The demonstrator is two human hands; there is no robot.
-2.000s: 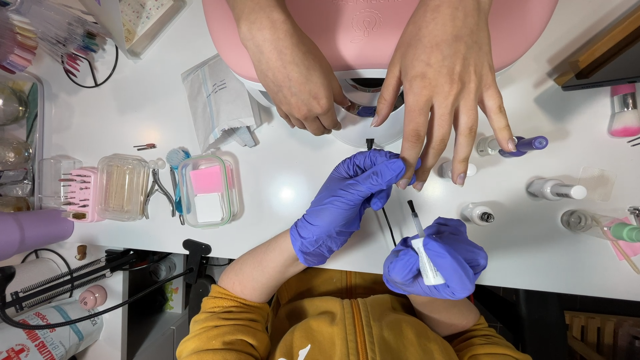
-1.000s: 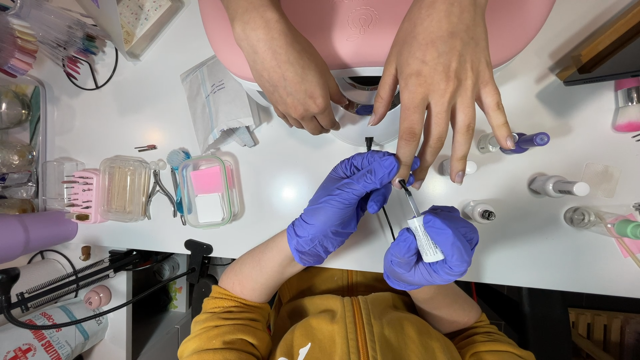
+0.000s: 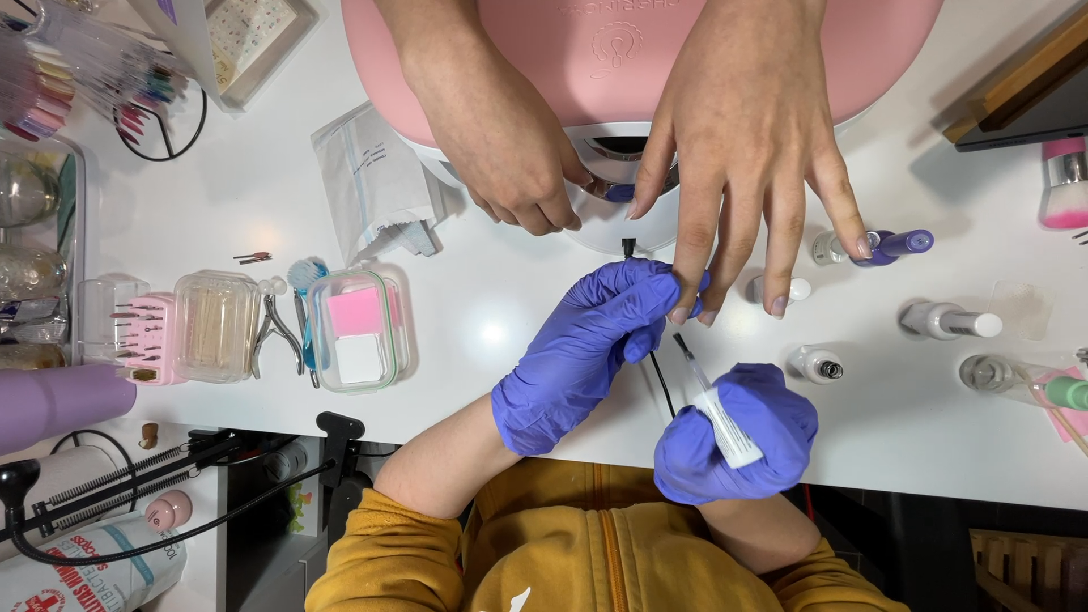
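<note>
My left hand [image 3: 595, 340], in a purple-blue disposable glove, holds the index finger [image 3: 699, 234] of another person's spread hand near its tip. In my right hand [image 3: 739, 438], gloved alike, is the white cap of a nail polish brush [image 3: 729, 429]. Its dark bristles point up and left, a little below that fingertip and apart from it. An uncapped white polish bottle [image 3: 816, 364] stands right of the brush. The person's other hand [image 3: 506, 140] rests, fingers curled, by the opening of a pink nail lamp [image 3: 612, 51].
Polish bottles, one with a purple cap [image 3: 903, 244] under the person's little finger, stand at right. Left are a glass box of pink and white pads [image 3: 355, 336], cuticle nippers [image 3: 276, 336], a box of wooden sticks [image 3: 217, 327] and a drill bit holder [image 3: 149, 340]. A black cable [image 3: 661, 382] crosses the table.
The brush was at the held fingertip one second ago; now it is slightly below, apart from it. My right hand has moved a little down and right. My left hand keeps its hold.
</note>
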